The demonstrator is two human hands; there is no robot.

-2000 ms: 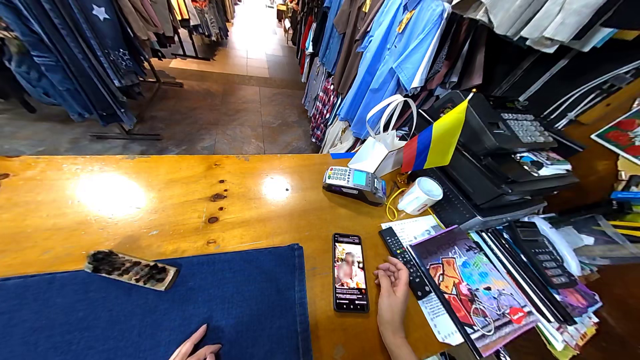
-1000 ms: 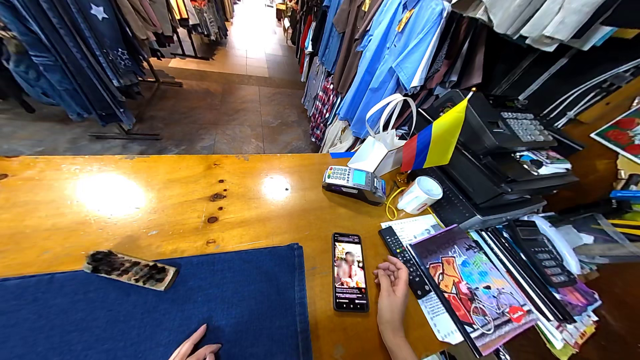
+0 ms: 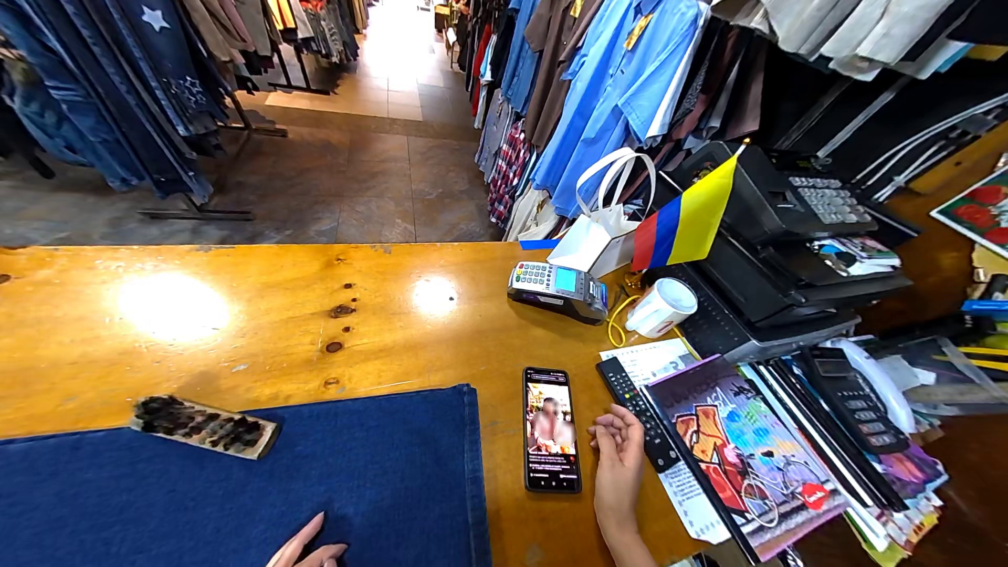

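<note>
My right hand (image 3: 618,465) rests on the wooden counter, between a lit smartphone (image 3: 551,429) on its left and a black remote control (image 3: 639,413) on its right. Its fingers are loosely curled and I see nothing held in them. Only the fingers of my left hand (image 3: 309,545) show at the bottom edge, apart and lying on dark blue denim cloth (image 3: 378,465). A wooden brush (image 3: 205,426) with dark, worn bristles lies at the cloth's far edge, beyond my left hand.
A card payment terminal (image 3: 557,290), a white mug (image 3: 661,307) and a small flag (image 3: 689,216) stand beyond the phone. Notebooks (image 3: 748,465), a desk telephone (image 3: 854,402) and a black cash register (image 3: 780,236) fill the right side. Clothes racks stand past the wooden counter (image 3: 260,346).
</note>
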